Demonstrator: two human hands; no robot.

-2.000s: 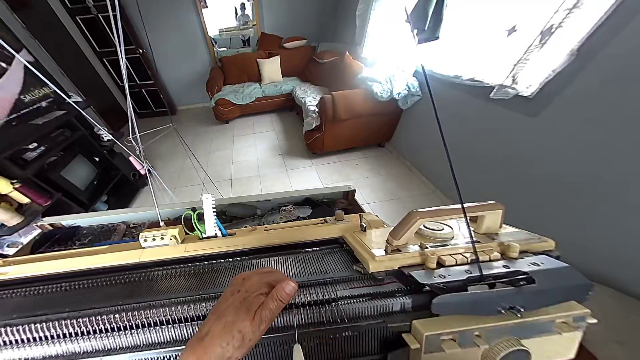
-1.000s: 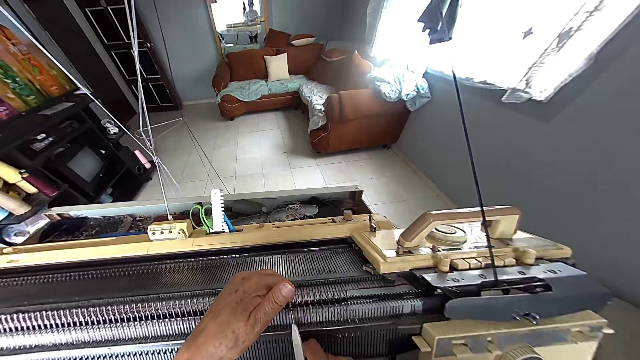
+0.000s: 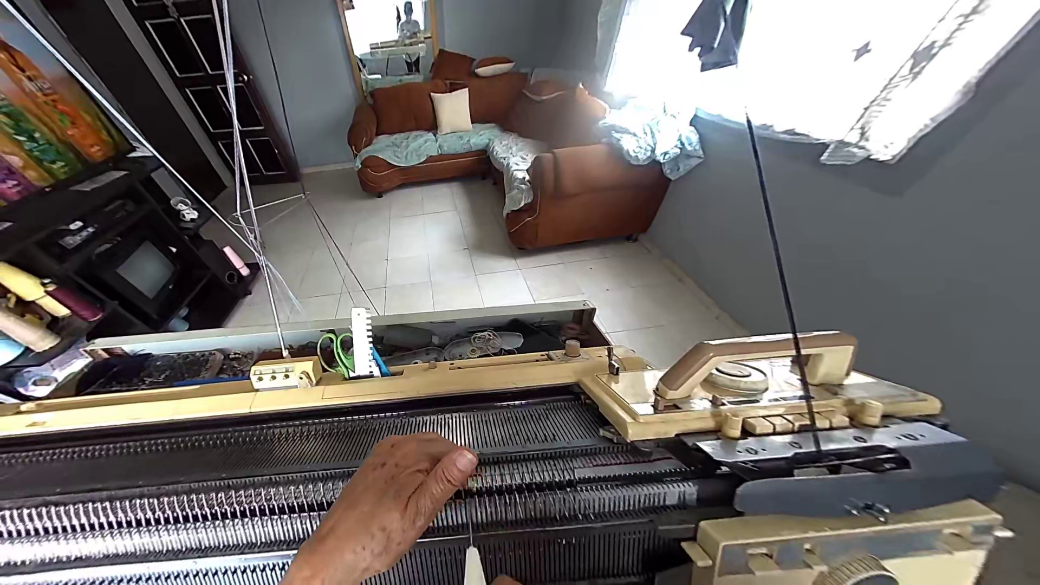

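My left hand (image 3: 390, 504) rests on the needle beds of a knitting machine (image 3: 520, 431), its thumb at the rows of needles; whether it pinches anything I cannot tell. Just right of it, a thin metal-tipped tool with a white handle (image 3: 474, 565) points up at the needles. Only a fingertip of my right hand (image 3: 505, 580) shows at the bottom edge, beside that handle; its grip is hidden. The beige carriage (image 3: 756, 386) with its handle sits at the right end of the rear bed, and dark yarn (image 3: 778, 260) runs down to the carriage assembly.
A second beige carriage (image 3: 853, 544) is at the lower right. Behind the bed, a long tray (image 3: 487, 313) holds tools, with green-handled scissors (image 3: 335, 354) and a white needle pusher (image 3: 361, 341) at its front. Pale yarns (image 3: 237, 146) hang at the left. Beyond stands a brown sofa (image 3: 593, 187).
My right fingers, seen beside the white-handled tool one second ago, now show only as a fingertip. My left hand stays over the needles.
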